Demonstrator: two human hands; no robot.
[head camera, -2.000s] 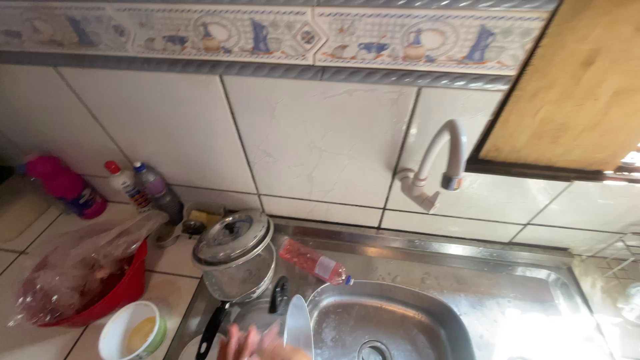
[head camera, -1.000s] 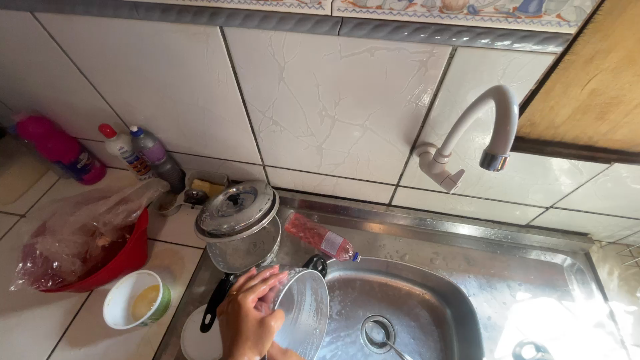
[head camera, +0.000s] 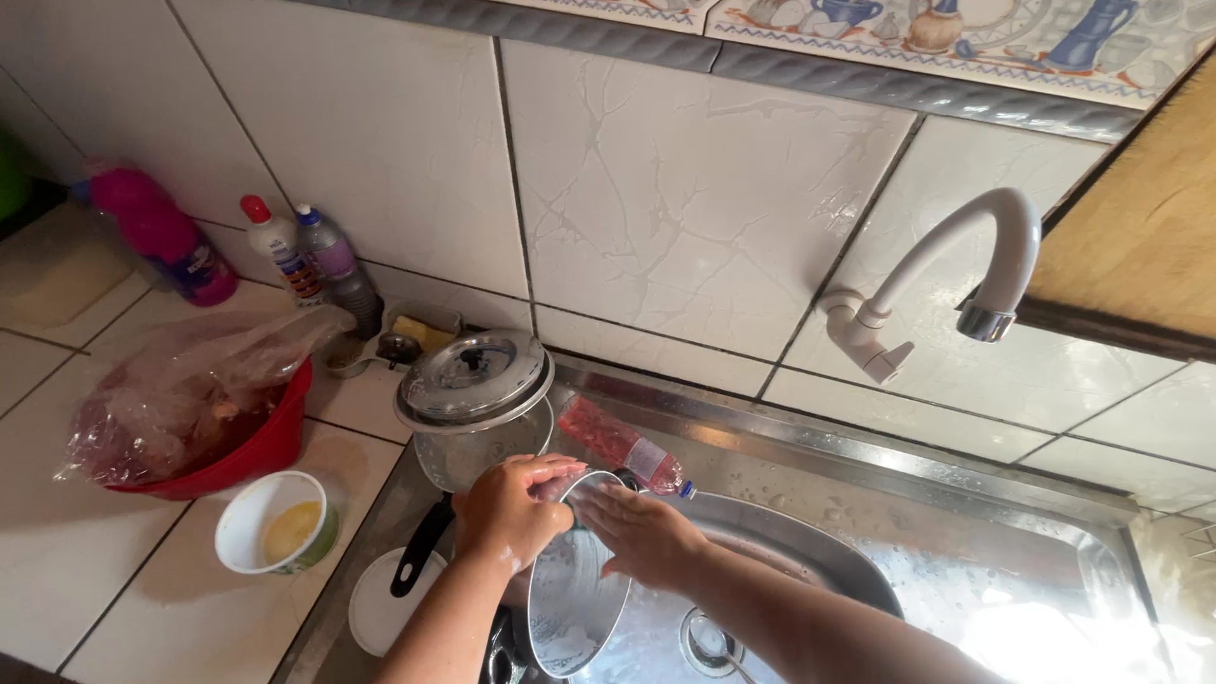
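Note:
A metal pan (head camera: 578, 608), wet inside, stands tilted on its side at the left edge of the steel sink basin (head camera: 836, 560). My left hand (head camera: 518, 508) grips its rim from the left, thumb toward the opening. My right hand (head camera: 641, 532) lies with extended fingers against the pan's upper inner side; whether it grips anything is not clear. Just behind the hands are a lidded aluminium pot (head camera: 475, 408) and a clear bottle of pinkish-red contents (head camera: 617, 442) lying on its side. A black pan handle (head camera: 425, 543) shows left of my left wrist.
A white faucet (head camera: 950, 256) juts from the tiled wall. On the left counter are a red basin (head camera: 275, 446) with a plastic bag, a white tub (head camera: 275, 522) and several bottles (head camera: 328, 261). A white lid (head camera: 380, 598) lies by the sink. A spoon (head camera: 731, 655) rests at the drain.
My right hand, mostly hidden low behind the pan one second ago, now reaches over its upper part from the right. The pan has tipped more onto its edge.

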